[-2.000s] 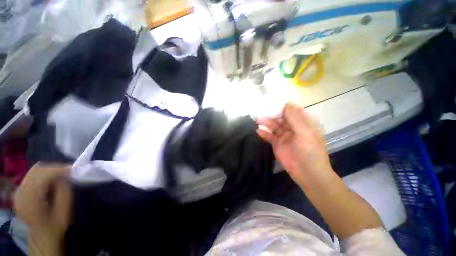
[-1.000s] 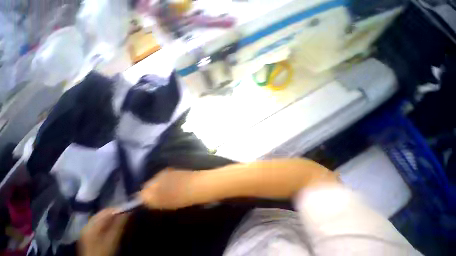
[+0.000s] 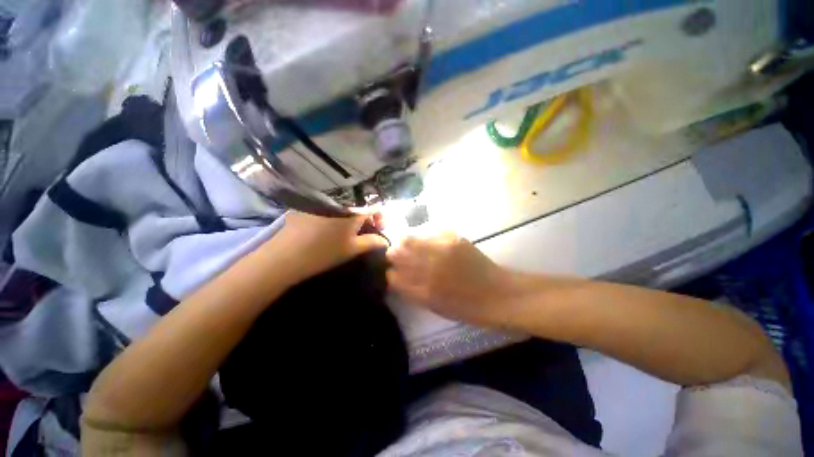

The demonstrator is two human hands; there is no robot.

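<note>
The black and light grey garment [image 3: 312,357] hangs in a black mass over the table's front edge, with its grey, dark-striped part heaped at the left. My left hand [image 3: 326,239] and my right hand [image 3: 446,275] pinch its dark edge close together, just in front of the presser foot [image 3: 364,192]. The fingertips nearly touch. The white sewing machine [image 3: 553,80] with a blue stripe stands above them. Bright lamp glare hides where the edge meets the needle.
Snips with yellow and green loops [image 3: 558,129] lie under the machine arm. A shiny curved metal guard [image 3: 236,143] is at the head's left end. The white machine bed [image 3: 616,223] extends right. A blue crate [image 3: 759,303] is at lower right. Translucent plastic is at upper left.
Both hands have moved from the lower left up to the needle area with the dark edge. The grey part now spreads at the left, and the view is closer to the machine.
</note>
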